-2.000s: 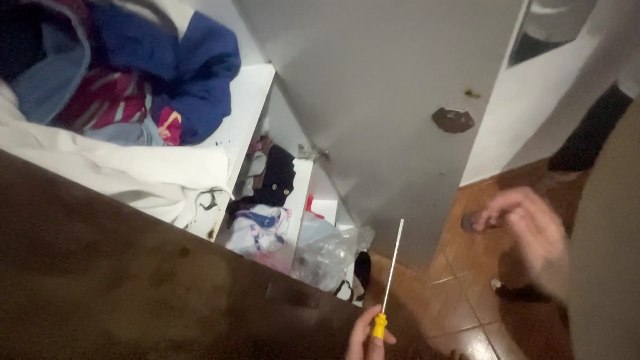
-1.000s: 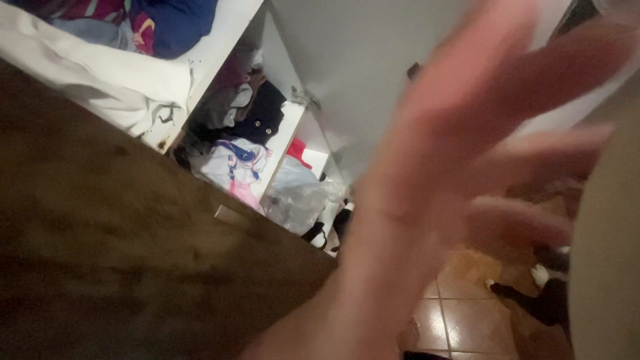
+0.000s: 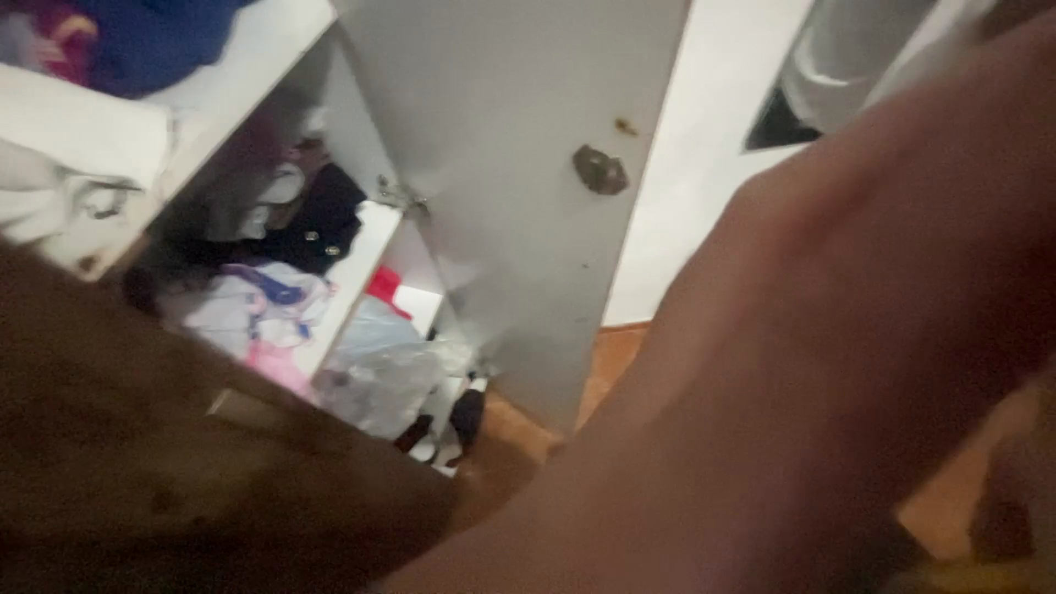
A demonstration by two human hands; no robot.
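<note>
A large blurred forearm, apparently that of my left hand [image 3: 916,165], crosses the view from the bottom middle to the upper right. The wrist is bent, and the fingers lie past the frame's edge or are too blurred to make out, so what the hand holds is hidden. My right hand is not in view, nor is the screwdriver. Behind the arm stands a grey cabinet door [image 3: 511,165] with a dark, irregular hole or patch [image 3: 601,170] and a small brownish mark [image 3: 625,126] near its edge. Metal hinges [image 3: 400,196] join it to the cabinet.
White shelves [image 3: 351,289] hold folded clothes [image 3: 272,301], dark garments [image 3: 318,219] and a clear plastic bag [image 3: 384,384]. Blue clothing [image 3: 161,41] lies on the upper shelf. A dark brown panel [image 3: 165,462] fills the lower left. Tiled floor [image 3: 511,429] shows below the door.
The yellow-handled screwdriver, held at the bottom two seconds ago, is out of sight. The spread hand of one second ago has moved toward the upper right, leaving mostly its forearm in view.
</note>
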